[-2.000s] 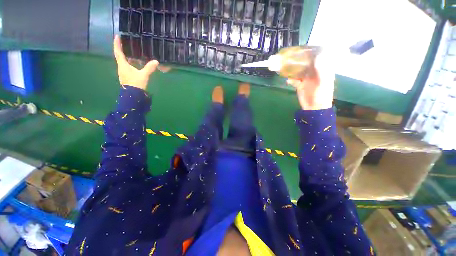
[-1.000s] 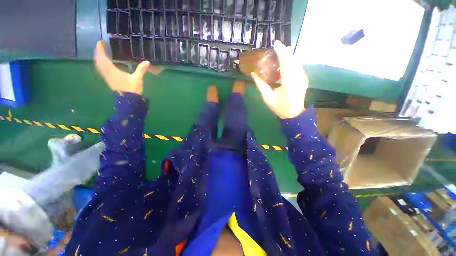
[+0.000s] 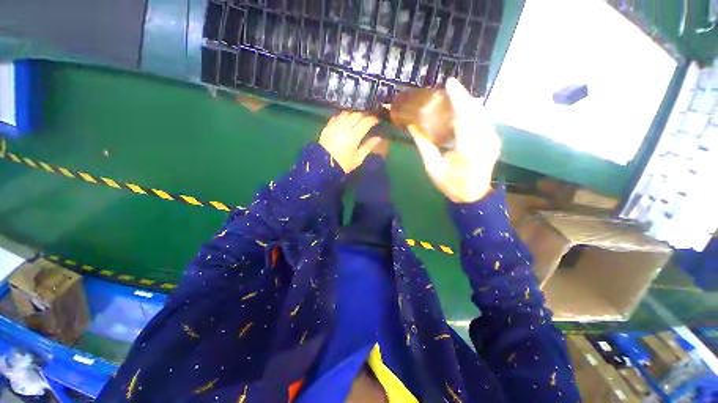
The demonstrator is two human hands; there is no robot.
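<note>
The large black gridded tray (image 3: 315, 47) lies on the bench at the top centre, its pockets filled with glossy black parts. My right hand (image 3: 460, 146) holds the amber-brown bottle (image 3: 425, 112) on its side at the tray's near edge, nozzle end to the left. My left hand (image 3: 349, 140) is at the near edge just left of the bottle's nozzle end, fingers bent. A small dark thing shows between its fingertips and the nozzle; whether the hand grips it I cannot tell.
A white sheet (image 3: 543, 55) with a small dark block (image 3: 570, 94) lies right of the tray. A dark mat (image 3: 71, 30) lies at the far left. An open carton (image 3: 602, 275) and white ribbed stack (image 3: 673, 177) stand right. Blue bins (image 3: 118, 311) show lower left.
My left hand has moved right along the tray's near edge, close to the bottle. The bottle's nozzle, seen pointing left two seconds ago, is now mostly hidden. The person at lower left is gone from view.
</note>
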